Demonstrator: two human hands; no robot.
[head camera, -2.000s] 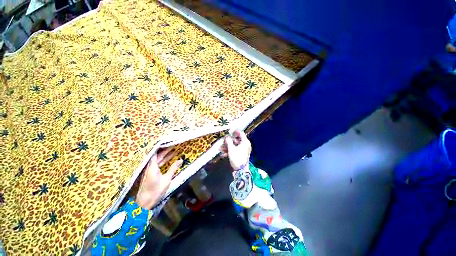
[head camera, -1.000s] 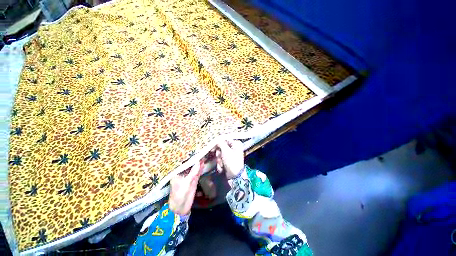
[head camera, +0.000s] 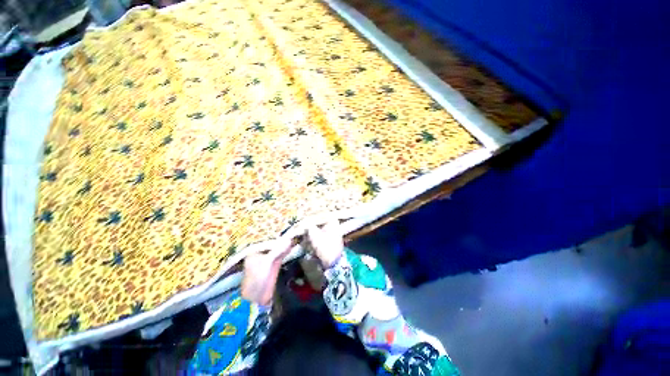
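Note:
The yellow-orange leopard-spot fabric (head camera: 213, 161) with small dark palm trees lies spread in front of me, with a lengthwise crease right of its middle. My left hand (head camera: 262, 275) holds the white fabric edge (head camera: 195, 295) at the near side. My right hand (head camera: 323, 244) holds the same edge just to the right, close to my left hand. The fingertips of both hands are partly hidden at the edge. A pale strip (head camera: 419, 81) runs along the right side of the print. A broad white border (head camera: 26, 169) shows at the left.
The deep-blue press (head camera: 588, 95) stands at the right, with darker brown patterned material (head camera: 477, 81) beside the pale strip. Grey floor (head camera: 514, 301) shows at the lower right, and something blue (head camera: 638, 341) at the right rim. Blurred items lie at the upper left.
My left hand has come out from under the lifted edge and moved beside my right hand. The gap between the layers has closed there. The view has shifted, showing more of the left border.

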